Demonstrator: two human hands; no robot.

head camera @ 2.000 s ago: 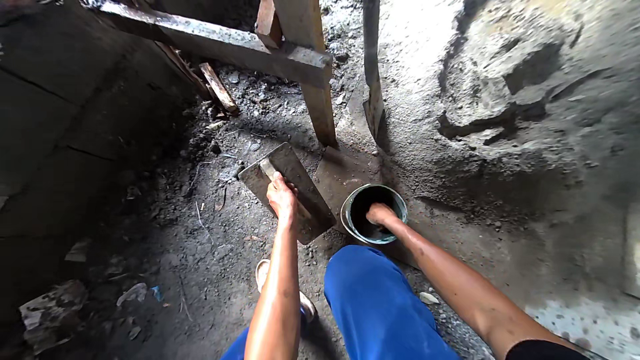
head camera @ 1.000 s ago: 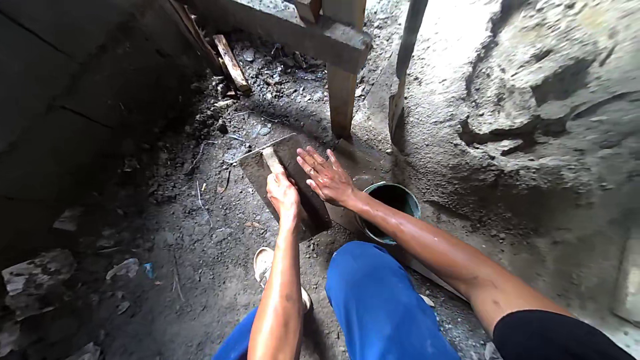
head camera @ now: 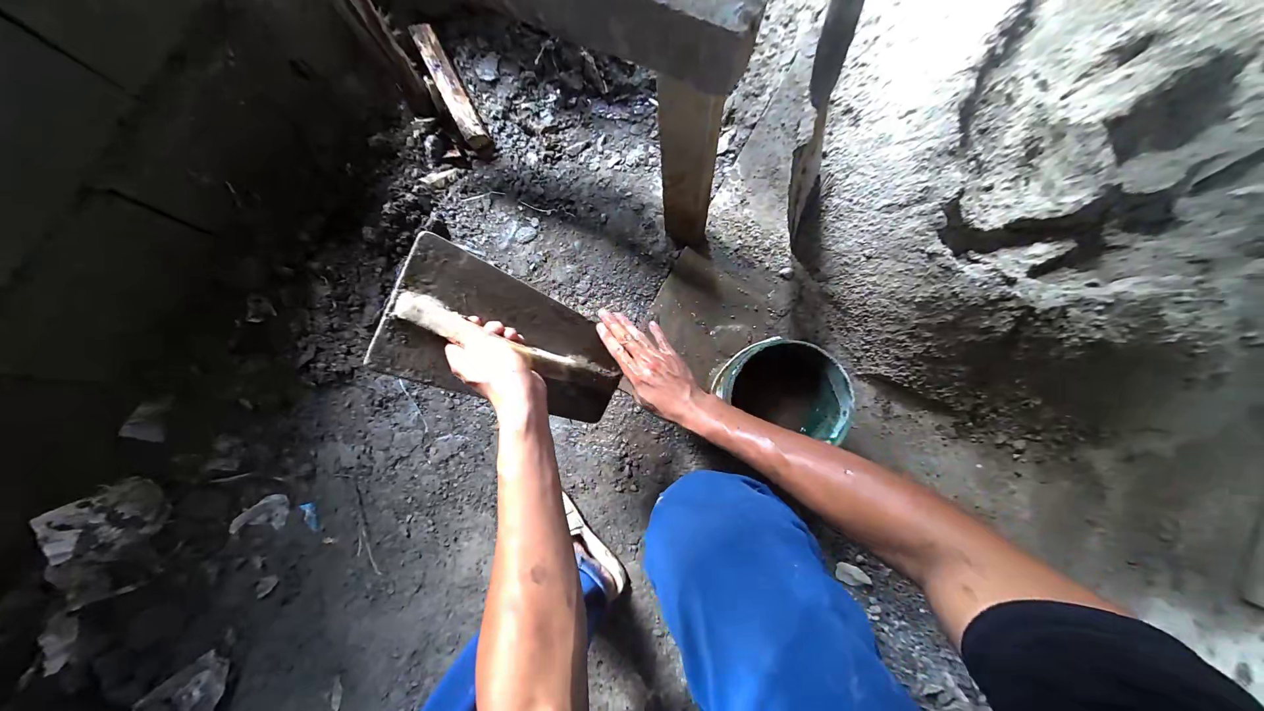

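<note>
My left hand (head camera: 497, 363) is closed around the pale handle of a rectangular plastering float (head camera: 494, 291), tilted above the dirt floor. Wet and with fingers extended, my right hand (head camera: 647, 363) touches or nearly touches the float's right edge; nothing is gripped in it. Just right of that hand stands a round green bucket (head camera: 839, 395) with dark liquid inside, my right forearm passing in front of its lower rim. The underside of the float is hidden.
A wooden post (head camera: 686, 163) and a horizontal beam (head camera: 632, 35) stand ahead. A rough plastered wall (head camera: 1047, 197) rises at the right. A piece of wood (head camera: 451, 89) lies at the upper left, a flat board (head camera: 706, 306) beside the bucket, rubble (head camera: 104, 533) at the lower left.
My right hand was inside the bucket two seconds ago, then came out and over to the float. The float in my left hand has turned so that its long side lies more crosswise.
</note>
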